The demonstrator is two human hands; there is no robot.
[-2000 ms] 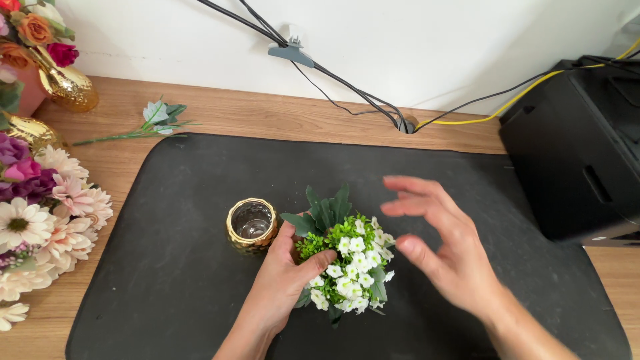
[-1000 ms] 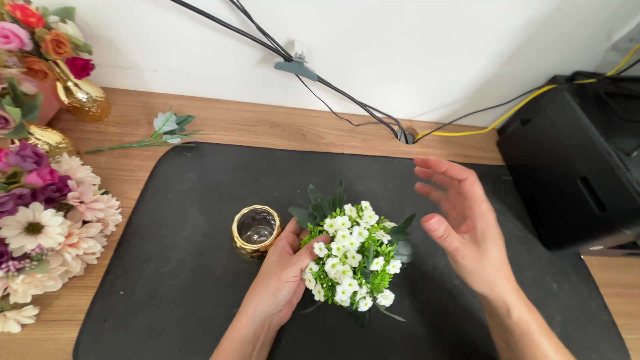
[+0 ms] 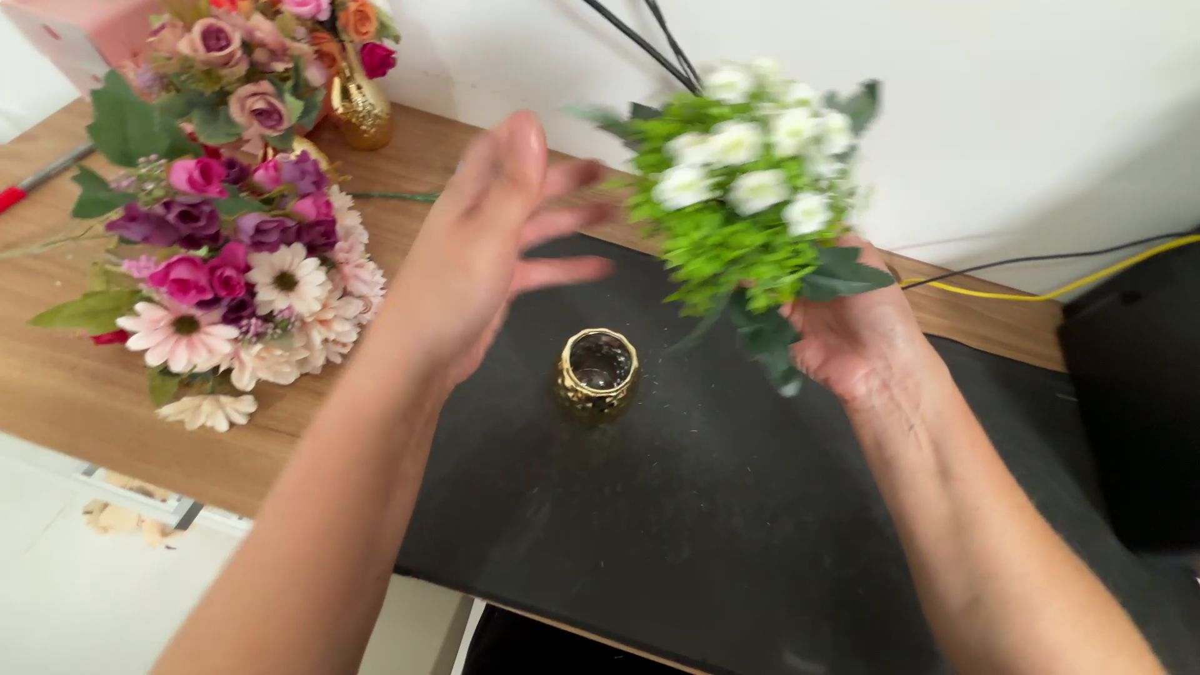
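My right hand (image 3: 844,328) holds a bunch of small white artificial flowers with green foliage (image 3: 750,178) from below, lifted above the back of the black mat; its fingers are mostly hidden behind the leaves. My left hand (image 3: 497,244) is raised to the left of the bunch, fingers spread and blurred, with nothing in it. Between my forearms, a small gold faceted glass pot (image 3: 598,370) stands upright on the black mat (image 3: 712,506). Its mouth faces up and only its glassy inside shows.
Purple, pink and cream artificial flowers (image 3: 225,272) lie on the wooden tabletop (image 3: 281,441) at left. Behind them are dusty-pink roses (image 3: 253,103) and a gold vase (image 3: 361,108). A black boxy device (image 3: 1134,403) stands at right, near yellow and black cables (image 3: 1022,296).
The white-flower bunch has passed from my left hand to my right and risen off the mat. My left hand has let go and moved up and left. The view has swung left.
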